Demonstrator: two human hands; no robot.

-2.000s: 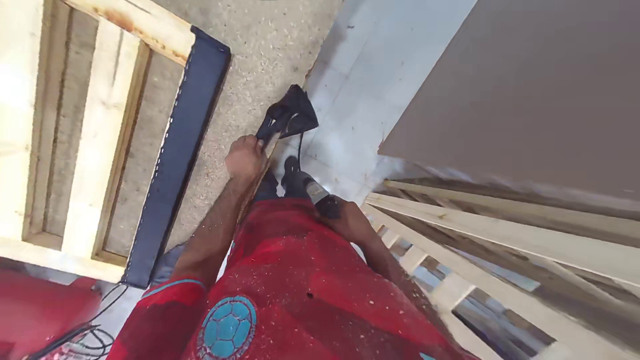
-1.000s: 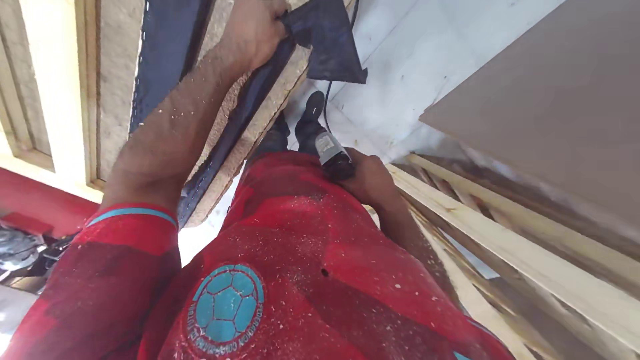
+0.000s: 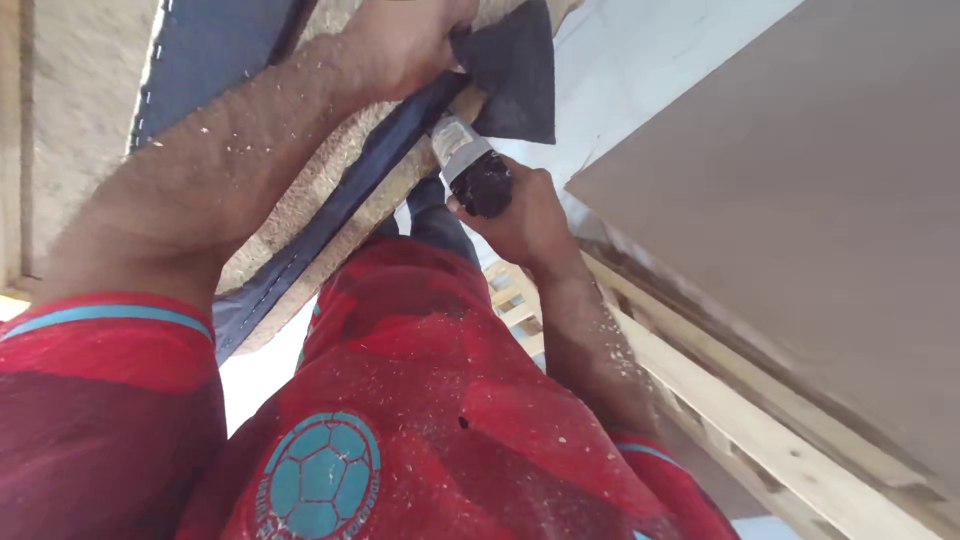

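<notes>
My left hand (image 3: pixel 412 45) grips the edge of a dark fabric flap (image 3: pixel 517 79) at the top centre; its fingertips are partly hidden. Dark fabric with a row of staples (image 3: pixel 300 240) runs along the edge of a rough wood-fibre board (image 3: pixel 330 176) below my left forearm. My right hand (image 3: pixel 529 214) is closed around a hand tool with a grey barrel and black end (image 3: pixel 472 165), possibly a stapler. The tool's front lies against or very near the fabric and board edge, just under the flap; contact cannot be told.
Another stapled dark fabric strip (image 3: pixel 210 60) lies on board at the upper left. A large brown panel (image 3: pixel 795 172) fills the right side. Below it run long pale wooden slats (image 3: pixel 750 420). Pale floor (image 3: pixel 637 67) shows between the board and the panel.
The tool in my right hand has moved up from beside my waist to the board edge, close to my left hand. My left hand still holds the dark flap.
</notes>
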